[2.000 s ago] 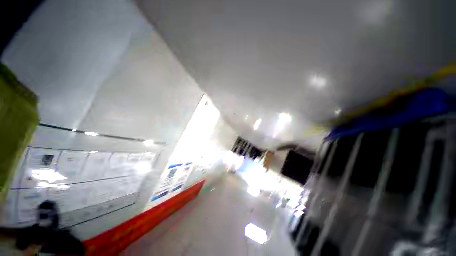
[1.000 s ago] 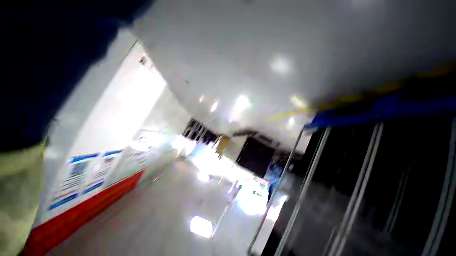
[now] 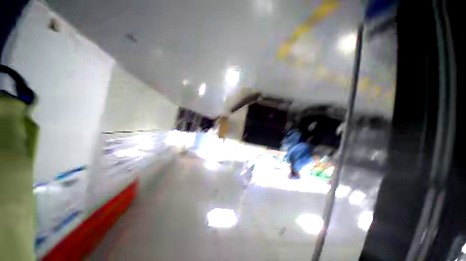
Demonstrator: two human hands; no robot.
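Note:
Neither of my hands shows in the head view. The picture is tilted or upside down and blurred. Nearest on the left is yellow-green smock cloth, cut off by the edge, with a dark curved strap above it. On the right stands a tall black panel with pale vertical bands, very close to the lens.
A white wall with blurred notices and a red strip runs along the left. A thin upright pole stands before the black panel. A person in blue is further off. Yellow tape crosses the grey floor at the top.
The view has moved forward and turned. The black panel has slid to the right edge, the person in blue shows more clearly, and the large dark shape at upper left has mostly gone.

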